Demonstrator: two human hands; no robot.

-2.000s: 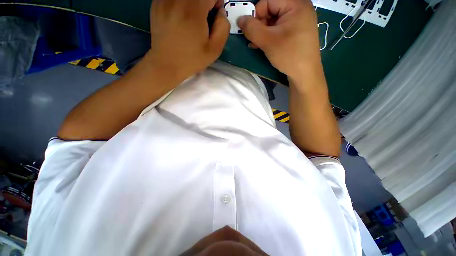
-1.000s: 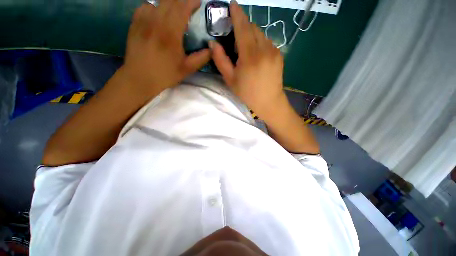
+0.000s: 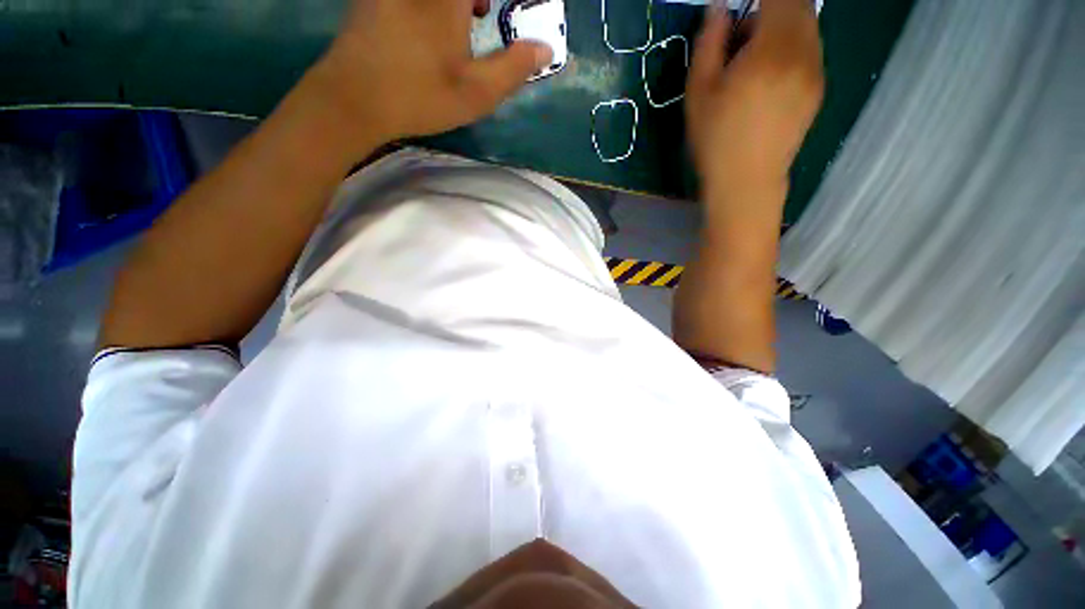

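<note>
A dark-rimmed rounded-square housing with a white piece on it (image 3: pixel 545 29) lies at the top edge, over the green mat. My left hand (image 3: pixel 411 71) is left of it, with the thumb over its lower part; the other fingers are mostly hidden or cut off by the top edge. My right hand (image 3: pixel 758 89) is slightly blurred at the top right, over the end of a white strip. A thin dark or silver thing shows between its fingers; its grip on it is unclear. Several thin white ring outlines (image 3: pixel 597 129) lie loose between my hands.
The green mat (image 3: pixel 179 54) has a pale curved front edge. White sheeting (image 3: pixel 952 226) hangs at the right. A blue container (image 3: pixel 119 202) stands below the table at the left. Yellow-black tape (image 3: pixel 643 272) marks the grey floor.
The housing showed a shiny silver inside one second ago; white now shows on it. My right hand has left the housing and moved right to the strip. The ring outlines now show more fully.
</note>
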